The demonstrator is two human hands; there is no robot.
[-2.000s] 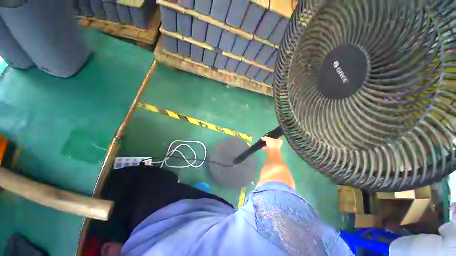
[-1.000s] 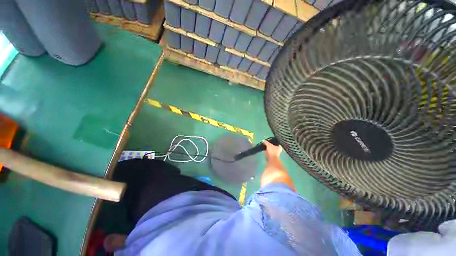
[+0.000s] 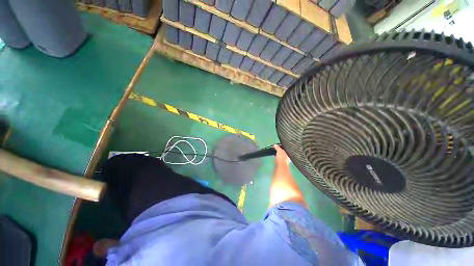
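Note:
The pedestal fan (image 3: 375, 174) fills the right side, with its large black grille tilted. Its black pole (image 3: 257, 154) slants from a round grey base (image 3: 236, 160) on the floor up to the grille. My right hand (image 3: 281, 155) is closed around the upper pole, close to the grille's left rim, which partly hides the fingers. My left hand is not clearly in view.
A wooden mallet handle (image 3: 52, 175), dark flat piece (image 3: 14, 244) and grey housings (image 3: 49, 26) lie or stand on the green bench (image 3: 78, 98). White cord (image 3: 184, 150) is on the floor. Palletised housings (image 3: 244, 39) stand behind; a blue object (image 3: 369, 247) is lower right.
The fan's grille centre has moved down and slightly right, and the head's tilt has changed. My right hand has stayed on the pole. The view has shifted a little.

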